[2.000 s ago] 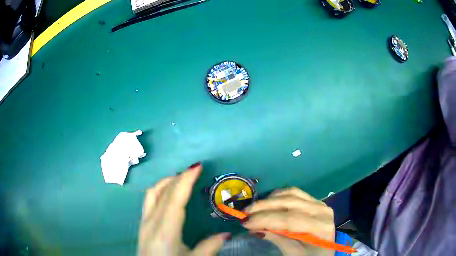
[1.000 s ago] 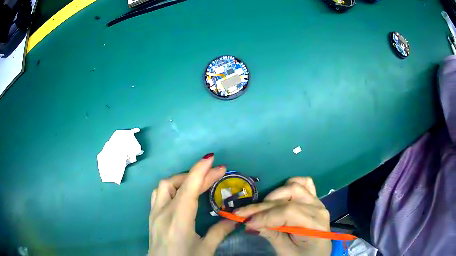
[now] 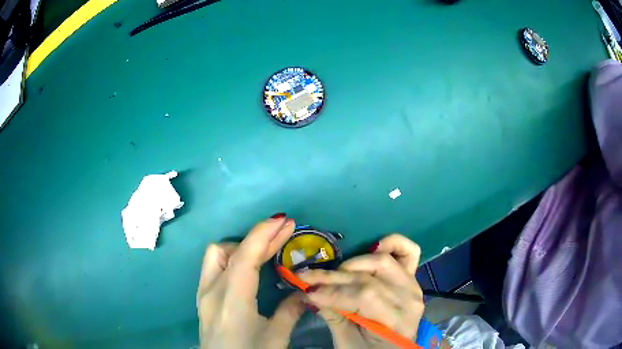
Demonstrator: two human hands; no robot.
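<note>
The watch case (image 3: 308,245), a dark round ring with a yellow inside, lies on the green mat near the front edge. A white patch and a small black and white connector show inside it. My left hand (image 3: 249,286) is at its left side, fingertips at the rim. My right hand (image 3: 372,290) is shut on the orange pick (image 3: 368,323). The pick's tip is at the lower left inside rim of the case. The lower part of the case is partly hidden by my fingers.
The crumpled white wipe (image 3: 149,213) lies at left. A round circuit board module (image 3: 294,97) lies beyond the case, another (image 3: 534,46) at far right. A white scrap (image 3: 395,193) lies right of centre. Black tweezers (image 3: 170,16) lie at the far edge. A person's purple sleeve (image 3: 559,225) is at right.
My left hand has come in closer, its fingertips now at the case rim. The pick's tip stays at the lower left rim while its shaft has turned steeper. The whole view has shifted slightly.
</note>
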